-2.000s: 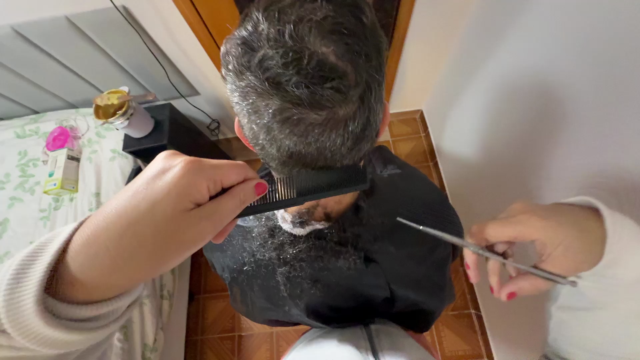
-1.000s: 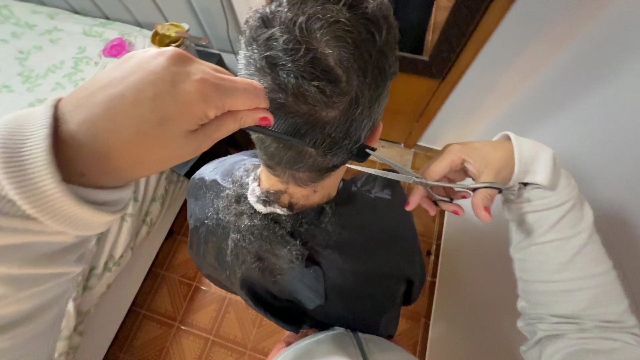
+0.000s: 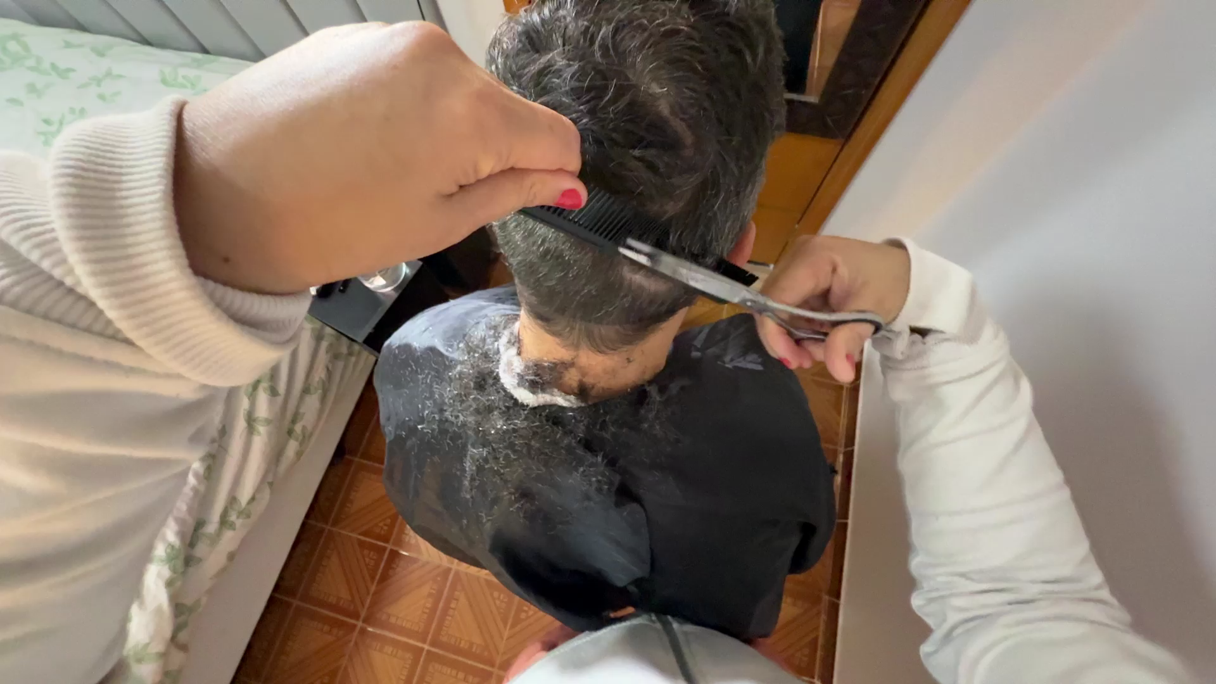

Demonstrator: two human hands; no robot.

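Note:
My left hand (image 3: 380,152) pinches a black comb (image 3: 608,223), whose teeth lie in the short dark hair (image 3: 646,104) at the back of a seated person's head. In my right hand (image 3: 831,294) is a pair of metal haircutting scissors (image 3: 703,278), blades almost together and lying along the comb. Below the hairline, the neck (image 3: 617,366) has hair clippings on it, with a white band (image 3: 524,378) at its left side. A black cape (image 3: 608,475) covers the person's shoulders and back, strewn with cut hair.
A bed with a leaf-patterned cover (image 3: 95,81) stands at the left, beside a dark bedside table (image 3: 366,302). The wall (image 3: 1083,266) is close on the right. A wooden door frame (image 3: 879,104) rises beyond the head, and brown tiles (image 3: 399,589) cover the floor.
The comb has moved from the neckline up into the hair at the back of the head. My right hand has brought the scissors from beside the shoulder to the comb. The view has shifted.

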